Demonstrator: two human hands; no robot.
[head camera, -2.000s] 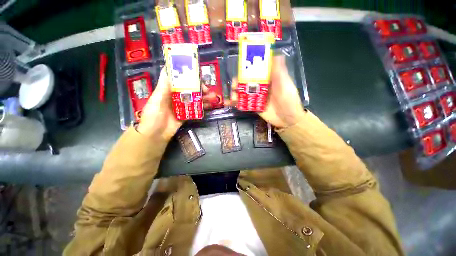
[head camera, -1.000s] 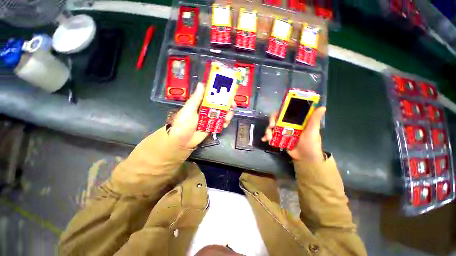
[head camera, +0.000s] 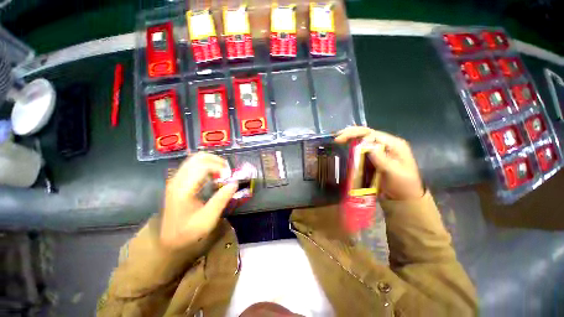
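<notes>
My left hand (head camera: 195, 201) holds a keypad phone (head camera: 242, 187), blurred and mostly hidden by the fingers, over the bench edge. My right hand (head camera: 389, 164) holds another keypad phone (head camera: 360, 201), tilted and blurred, right of the batteries. Batteries (head camera: 273, 168) lie on the bench edge between my hands; a dark one (head camera: 328, 167) is by the right hand. The blister tray (head camera: 250, 148) beyond holds four phones with white screens (head camera: 284, 31) in its far row and one face down (head camera: 161, 51). Its near row has three phones face down (head camera: 214, 116) and two empty pockets at right.
A side blister tray (head camera: 442, 52) of face-down red phones is at right. At left are a slim red stick (head camera: 116, 95), a black flat rectangle (head camera: 73, 121), a white disc (head camera: 33, 107), a pale cup (head camera: 20, 165) and part of a fan grille (head camera: 5, 73).
Both hands have come down from over the tray to the bench edge. The phones they hold have turned from facing up and are tilted. The head view has shifted.
</notes>
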